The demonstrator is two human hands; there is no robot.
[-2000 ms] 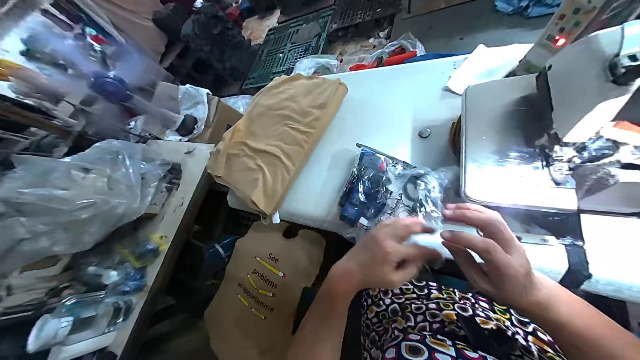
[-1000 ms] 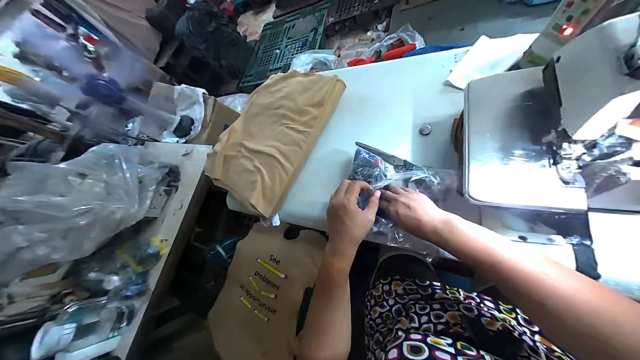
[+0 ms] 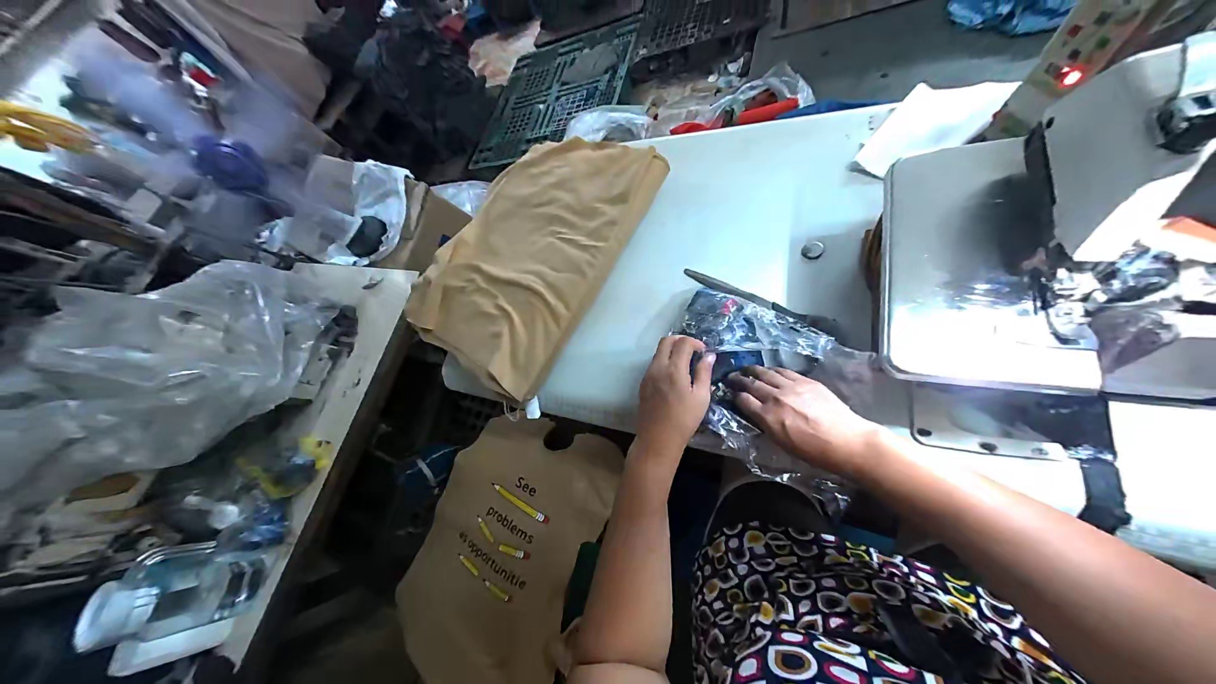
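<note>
A clear plastic bag (image 3: 750, 328) with small dark and blue items inside lies near the front edge of the white sewing table (image 3: 741, 209). My left hand (image 3: 676, 380) presses on the bag's left side with bent fingers. From the right, my right hand (image 3: 788, 404) reaches into or over the bag's middle; its fingertips touch a dark blue piece, and whether they grip it is unclear. Behind the bag lies a slim dark tool (image 3: 736, 288), perhaps scissors or thread snips, partly covered by plastic. Folded tan fabric (image 3: 556, 247) rests at the table's left.
An industrial sewing machine (image 3: 988, 275) fills the table's right side. White paper (image 3: 931, 123) lies behind it. A tan printed fabric piece (image 3: 513, 560) hangs below the front edge. At the left, a side table holds plastic sheeting (image 3: 171, 342) and a clear plastic bottle (image 3: 176, 594).
Both hands have moved left from the bag's right end, where they were two seconds ago, onto its middle and left side. Over the last second my right hand has shifted slightly toward the front edge.
</note>
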